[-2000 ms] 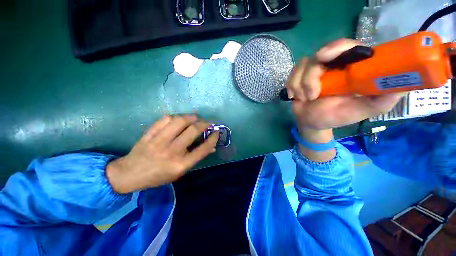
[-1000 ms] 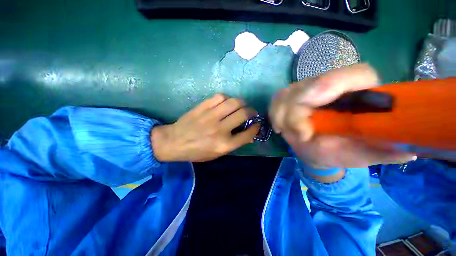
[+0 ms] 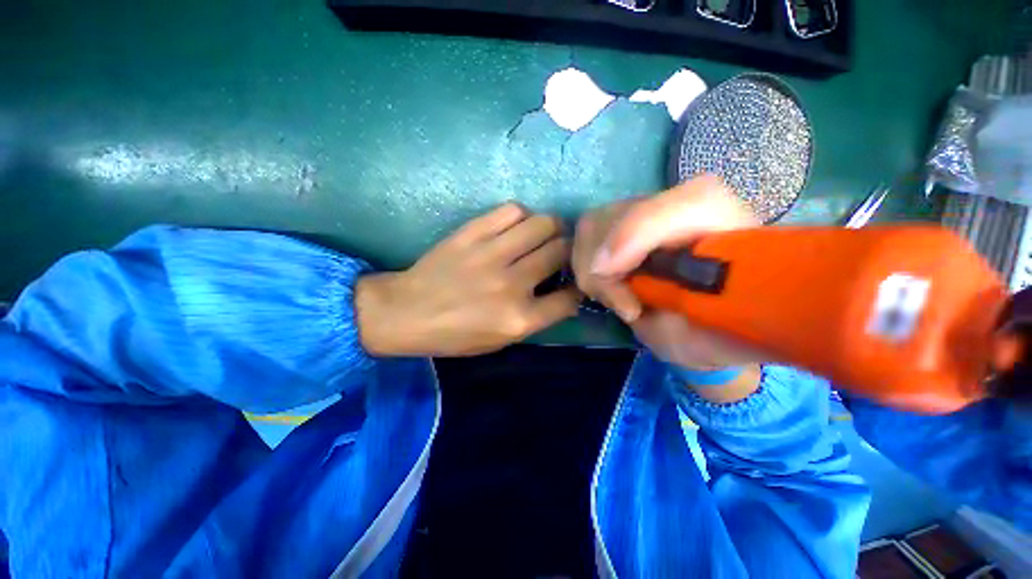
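My right hand (image 3: 662,271) is closed around the orange electric screwdriver (image 3: 832,300), which lies nearly level, its black nose end hidden in my fingers. My left hand (image 3: 481,285) rests on the green mat near the front edge, its fingertips at the watch case (image 3: 591,305). Only a small dark bit of the case shows between my two hands; the rest is hidden. The screwdriver's bit cannot be seen. The round screw dish (image 3: 745,141) stands just beyond my right hand, with many loose screws in it.
A black foam tray (image 3: 588,28) with cases lies at the far edge. White patches (image 3: 575,100) show on the mat. Tweezers (image 3: 868,208) lie right of the dish. A clear plastic bag (image 3: 956,147) and paper stack (image 3: 982,232) are at right. A blue sleeve (image 3: 939,447) shows at lower right.
The view has shifted, so the mat items sit further right and higher. My right hand has brought the screwdriver from beside the dish down and left to my left hand at the case.
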